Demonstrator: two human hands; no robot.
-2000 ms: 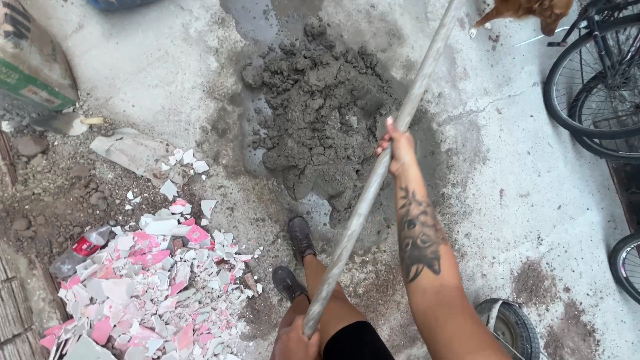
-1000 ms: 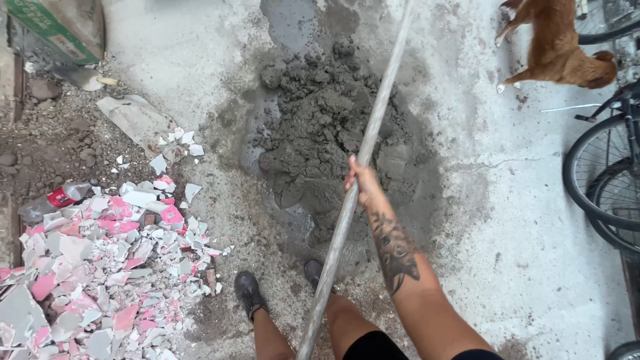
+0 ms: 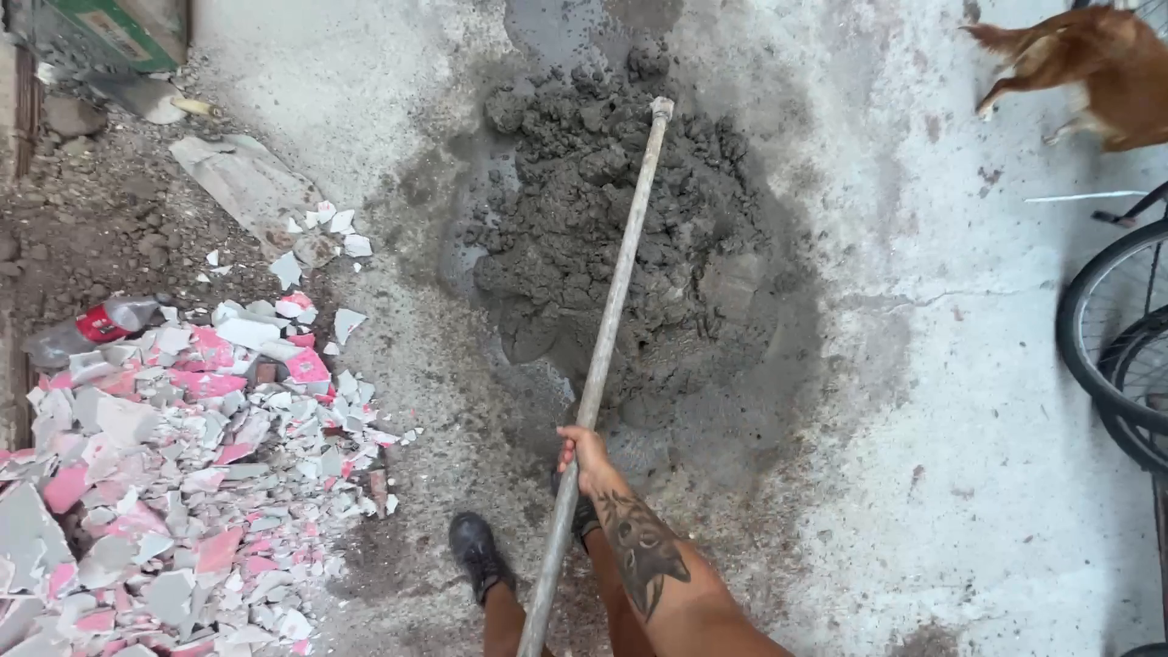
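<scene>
A long, pale, round pole (image 3: 610,338) runs up from the bottom edge over a heap of wet grey mortar (image 3: 584,219) on the concrete floor. My right hand (image 3: 586,456) is closed around it near the lower edge of the heap. The pole's far end shows a small knob-like fitting over the upper part of the heap; whether a blade is attached beyond it cannot be told. Below the frame the pole's near end is hidden, and my left hand is out of view. Watery grey slurry lies around the heap's left side and top.
Broken white and pink plaster pieces (image 3: 210,438) lie at left, beside a plastic bottle (image 3: 100,324) with a red label. Behind them are soil, a trowel (image 3: 151,99) and a bag (image 3: 119,32). A brown dog (image 3: 1095,68) stands at upper right, above a bicycle wheel (image 3: 1118,338).
The pole's far end, outside the frame before, now shows over the mortar. My right hand has come nearer my feet. My left hand, seen two seconds ago, is out of view.
</scene>
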